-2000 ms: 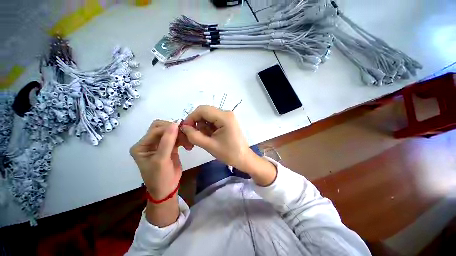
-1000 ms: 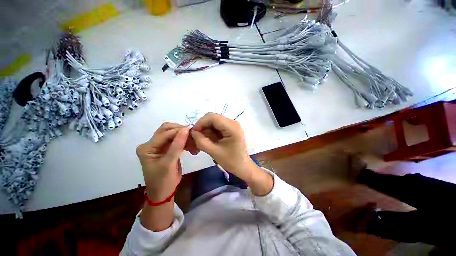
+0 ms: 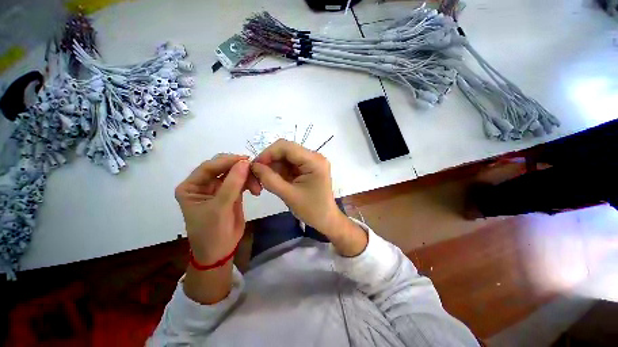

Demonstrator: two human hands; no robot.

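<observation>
My left hand [image 3: 215, 198] and my right hand [image 3: 296, 177] meet at the fingertips above the table's front edge. Thumb and forefinger of each hand are pinched together on thin core wires [image 3: 251, 146], whose hair-thin ends stick up past the fingers. Whether a housing is between the fingertips is too small to tell. A short piece of pale cable [image 3: 302, 224] shows below my right hand. Small white bits, perhaps connector housings [image 3: 278, 129], lie scattered on the table just beyond my hands, with a few thin dark strips beside them.
The white table [image 3: 169, 203] holds heaped pigtail cables [image 3: 122, 108] at left, bundled pigtail cables [image 3: 366, 54] at the back, a green-and-white card [image 3: 232, 51] and a smartphone [image 3: 383, 129] at right. A person's dark-clothed limb [image 3: 542, 183] is at the right by the table edge.
My hands stay pinched together at nearly the same place. The view has shifted a little. The person at right came into view and now appears nearer the table edge; the red stool is no longer seen.
</observation>
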